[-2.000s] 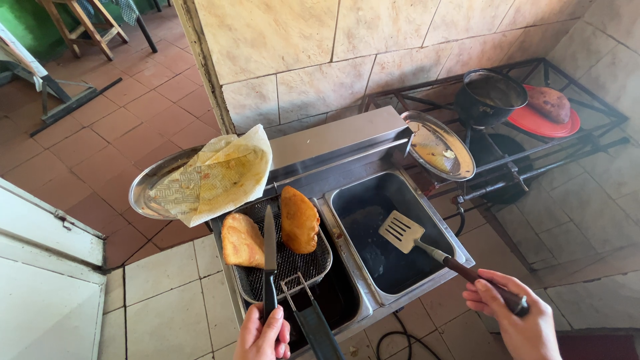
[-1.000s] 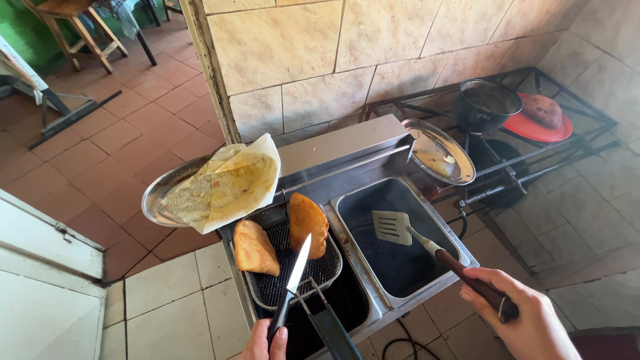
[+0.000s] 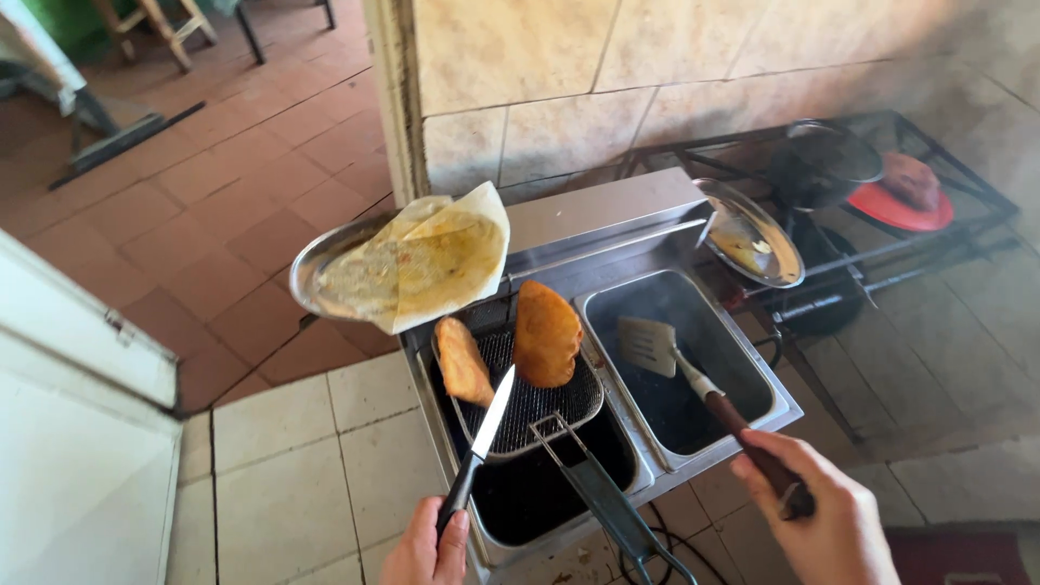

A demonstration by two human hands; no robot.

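Note:
My left hand (image 3: pixel 431 543) grips the black handle of a knife (image 3: pixel 494 414), its blade tip by the lower edge of a browned fried turnover (image 3: pixel 547 335). A second turnover (image 3: pixel 463 361) leans at the left side of the wire fryer basket (image 3: pixel 528 418). The basket rests in the left well of a steel double fryer, its dark handle (image 3: pixel 613 508) pointing toward me. My right hand (image 3: pixel 821 496) holds the wooden handle of a slotted spatula (image 3: pixel 647 347), whose blade is over the right well (image 3: pixel 682 406).
An oval metal tray (image 3: pixel 307 276) with oil-stained paper (image 3: pixel 439 260) sits behind the fryer's left side. Another oval tray (image 3: pixel 784 252) lies at the right rear. The stove frame bears a dark pot (image 3: pixel 821 175) and a red plate (image 3: pixel 902 213) with a brown item. Haze hangs at right.
The knife has swung from upright between the turnovers to slanting right, its tip now at the right turnover. The spatula blade has dropped from the well's upper left to lower over the well.

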